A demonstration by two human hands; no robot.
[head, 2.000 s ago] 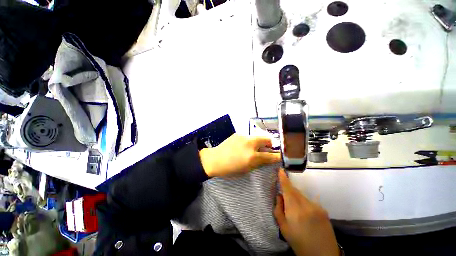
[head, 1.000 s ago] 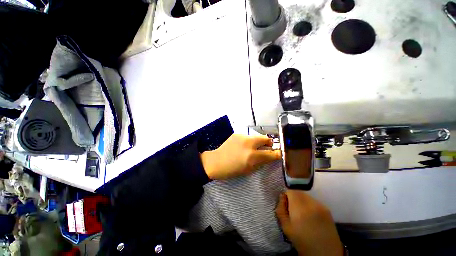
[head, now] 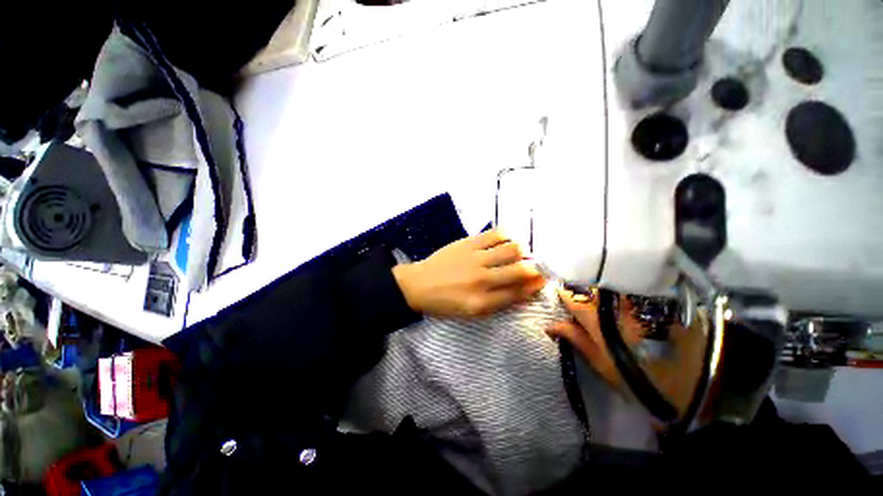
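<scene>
My left hand [head: 470,278] lies on the grey ribbed garment panel [head: 474,378], its fingers bent together near the needle area, gripping the panel's upper edge. My right hand [head: 634,354] is partly hidden behind the shiny take-up lever guard [head: 721,358]; its fingertips touch the panel's right edge close to my left fingertips. The panel hangs down toward my lap, with a narrow navy edging [head: 573,387] along its right side. A navy speckled panel [head: 426,225] lies under and beyond my left forearm. The presser foot and needle are not clearly visible.
The white machine head [head: 765,213] fills the right side. Grey folded pieces with navy edges [head: 145,126] are piled at left beside a round-vented motor housing [head: 58,213]. A dark bundle [head: 203,39] is at upper left. A red crate [head: 145,383] stands below.
The view has shifted, so the machine head sits farther right and more table shows beside it. My right hand has moved up to the fabric near the left fingertips, behind the guard.
</scene>
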